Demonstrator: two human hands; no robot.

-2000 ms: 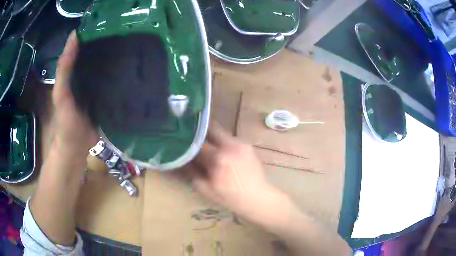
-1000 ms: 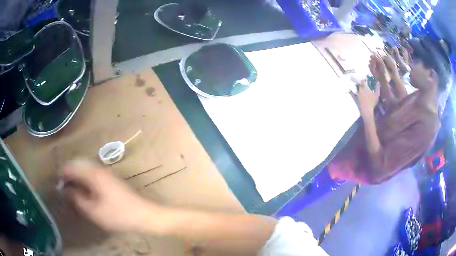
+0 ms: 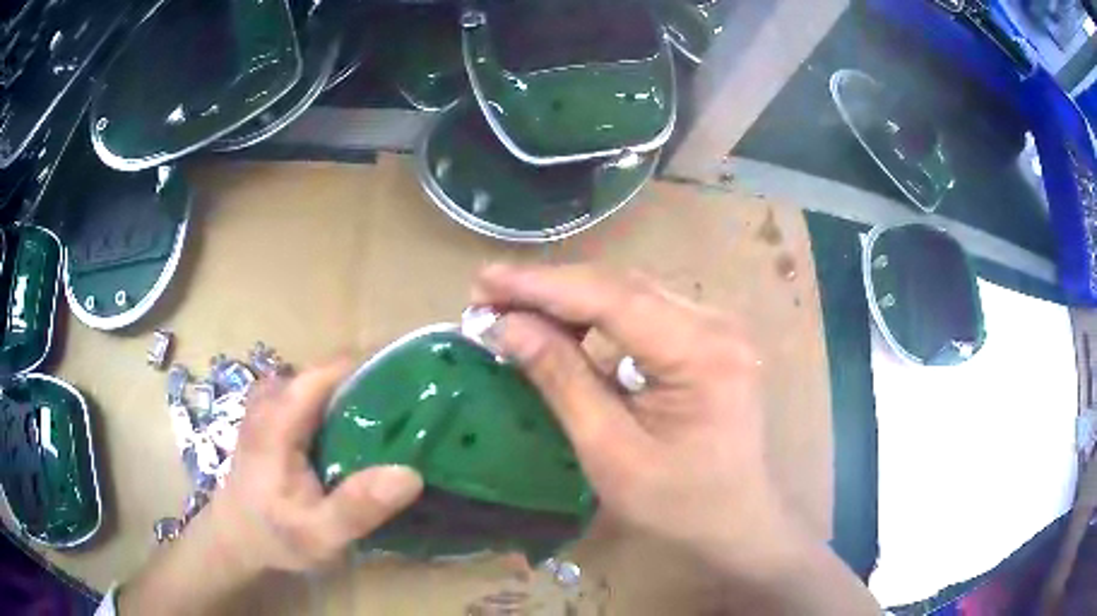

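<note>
A glossy green cover (image 3: 451, 397) is held tilted over the cardboard. My left hand (image 3: 295, 481) grips its left side, thumb on the face. My right hand (image 3: 674, 397) pinches a shiny silver fitting (image 3: 479, 321) between thumb and forefinger at the cover's upper rim. Another shiny fitting (image 3: 563, 573) shows at the lower rim. A small white shiny thing (image 3: 630, 374) shows against my right hand; I cannot tell what it is. The pile of loose silver fittings (image 3: 217, 409) lies left, beside my left hand.
Brown cardboard (image 3: 722, 253) covers the bench. Green covers (image 3: 577, 102) overlap at the far side, with more covers (image 3: 120, 241) at left. One cover (image 3: 924, 292) lies at the edge of the white sheet (image 3: 974, 457) at right. A blue bin edge (image 3: 1035, 157) is at upper right.
The view has swung back left from the white sheet and the neighbouring person. My right hand is now at the cover's rim with a fitting. The cover is tilted differently from two seconds ago.
</note>
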